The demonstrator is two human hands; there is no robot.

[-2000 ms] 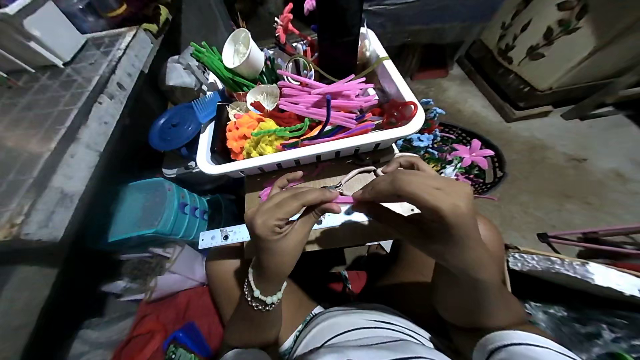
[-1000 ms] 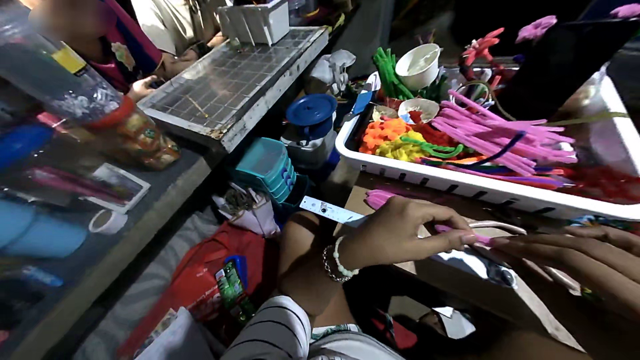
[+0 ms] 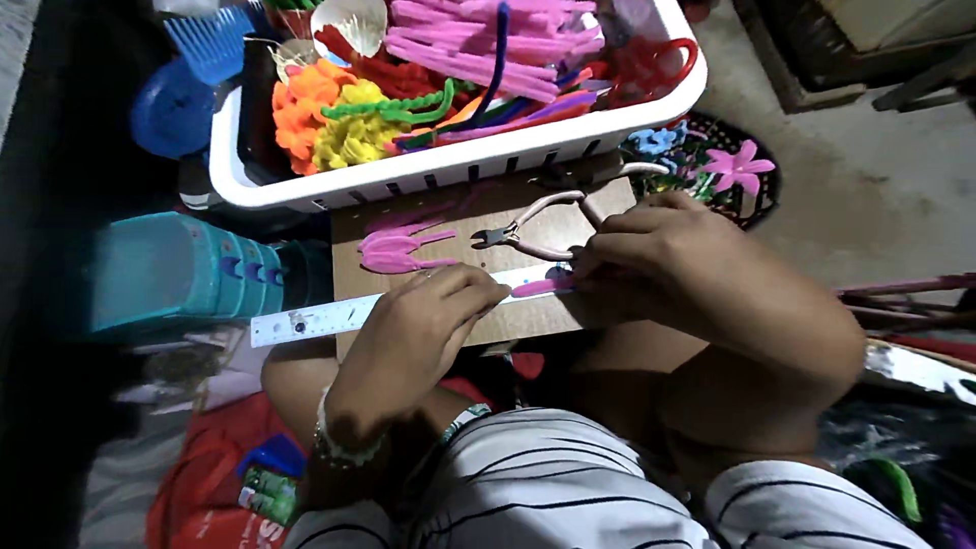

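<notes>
A short pink pipe-cleaner piece (image 3: 543,287) lies along a white ruler (image 3: 316,322) on a small wooden board (image 3: 518,328). My left hand (image 3: 431,316) has its fingertips at the piece's left end, and my right hand (image 3: 648,244) pinches its right end, with those fingertips partly hidden. Just above the ruler rest diagonal cutters (image 3: 496,236) with pale pink handles, their jaws pointing left; my right hand is beside them. Shaped pink pipe-cleaner petals (image 3: 393,252) lie on the board's left part, above my left hand.
A white plastic basket (image 3: 457,164) of pink pipe cleaners (image 3: 488,46), orange and yellow fuzzy pieces and red-handled scissors (image 3: 675,65) stands beyond the board. At left are teal drawers (image 3: 183,267) and a blue comb (image 3: 210,42). A dark basket (image 3: 770,183) with pipe-cleaner flowers stands at right.
The view swung left, then came back to the board. My hands held the pink piece above the board two seconds ago; now it lies along the ruler between them.
</notes>
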